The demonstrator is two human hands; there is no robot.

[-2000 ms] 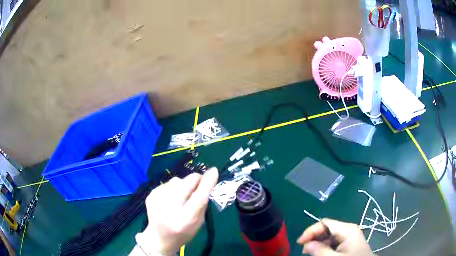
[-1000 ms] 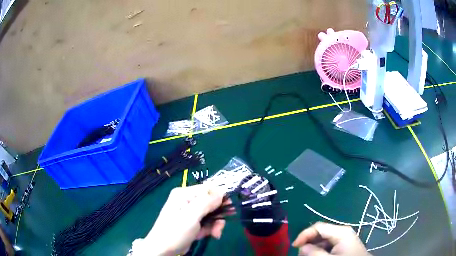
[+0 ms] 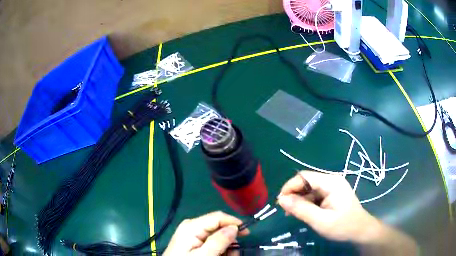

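Note:
My left hand, bare, at the bottom centre, pinches thin black cables whose ends fan out to the right. White sleeves sit on or near these ends, and several more lie lower right of the fingers. My right hand, bare, is just right of them, its fingertips close to a cable end. A small dark item shows between its fingers, mostly hidden; I cannot tell what it is. The red-and-black heat gun stands nozzle up behind the hands.
A blue bin stands at left beside a long black cable bundle. Clear bags, one with white pieces and one nearly empty, lie behind. White tubing and scissors are right, the pink fan far back. A power cord crosses the mat.
The view has tilted down, so the bench things sit higher. My left hand has brought the fanned cable ends from over the gun nozzle to the near side. My right hand is now close to them.

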